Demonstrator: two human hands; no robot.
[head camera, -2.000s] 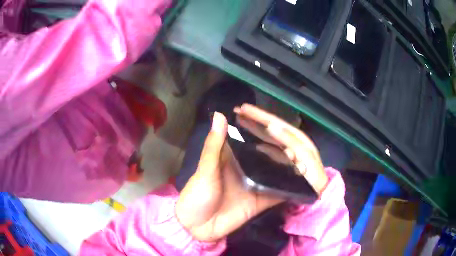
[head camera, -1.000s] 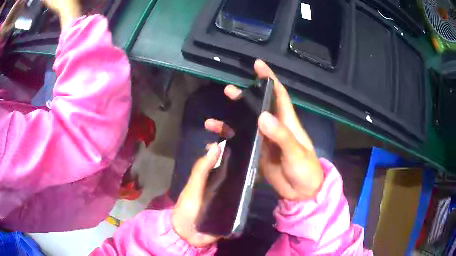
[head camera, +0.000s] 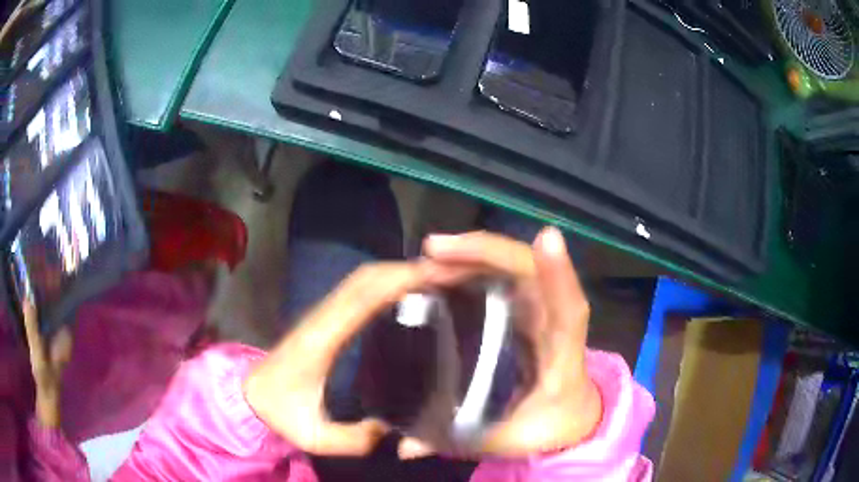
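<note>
A smartphone (head camera: 405, 362) is held above my lap, blurred, its dark face with a white label and its bright metal edge showing. My left hand (head camera: 316, 348) curves around its left side, fingertips at the top and thumb at the bottom. My right hand (head camera: 556, 348) curves around its right side, one finger raised. Both hands touch the phone, as far as the blur shows. The black foam tray (head camera: 659, 122) lies on the green bench, with one phone (head camera: 400, 38) and another labelled phone (head camera: 537, 71) in its recesses.
At left, a person's hand (head camera: 45, 367) holds a tray of shiny phones (head camera: 66, 207). A green-framed fan (head camera: 815, 36) stands at the right rear. A blue bin (head camera: 659, 325) with cardboard (head camera: 711, 395) is below the bench at right. A red object (head camera: 193, 231) is lower left.
The phone has turned and my hands now curve around it from both sides. The view has shifted, so the bench tray sits further left. A neighbour's tray of phones has come into view at left.
</note>
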